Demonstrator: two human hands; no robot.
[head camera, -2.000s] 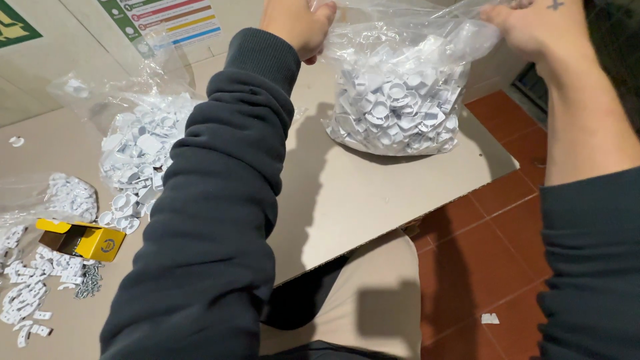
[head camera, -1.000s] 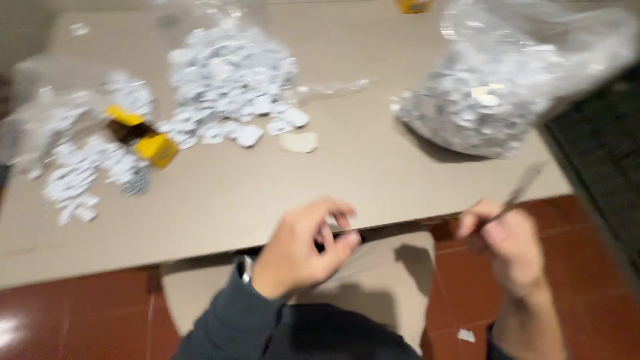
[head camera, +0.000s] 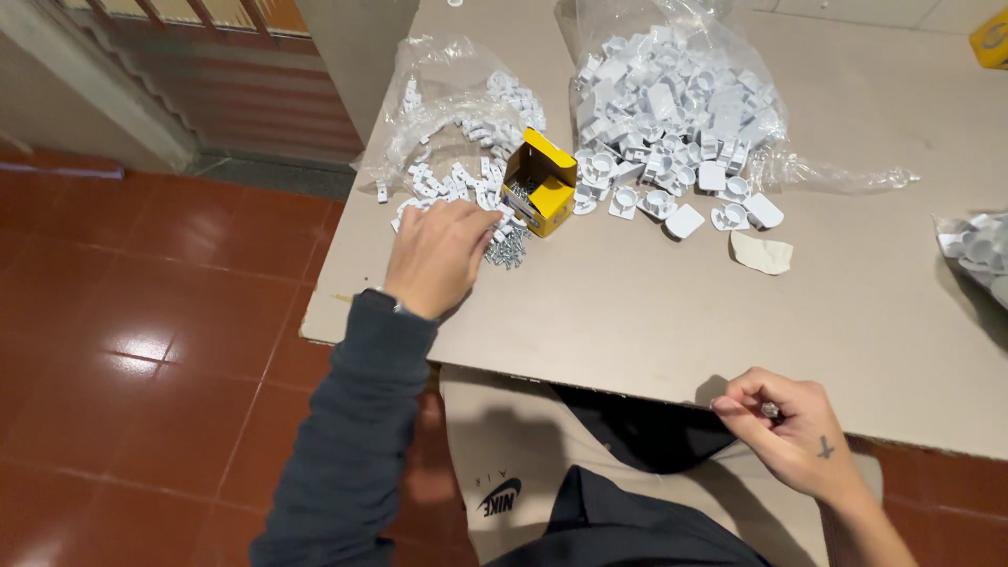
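My left hand (head camera: 442, 256) reaches over the small white plastic clips (head camera: 465, 179) at the left of the table, its fingertips beside a pile of metal screws (head camera: 508, 248); whether it grips anything is hidden. Just right of these fingers stands an open yellow cardboard box (head camera: 549, 197) with screws inside. My right hand (head camera: 776, 425) is curled at the table's front edge around a small, mostly hidden object with a shiny tip. Many white plastic caps (head camera: 669, 102) spill from a clear plastic bag at the back.
A scrap of cream paper (head camera: 762, 253) lies in front of the caps. Another clear bag of white parts (head camera: 980, 248) is at the right edge, below a yellow box (head camera: 992, 39) in the corner. The table's front edge (head camera: 567, 384) runs above my lap.
Both hands were on the bag of white parts at the right two seconds ago and have let it go. My left hand has moved left to the clips and screws. The view has shifted left.
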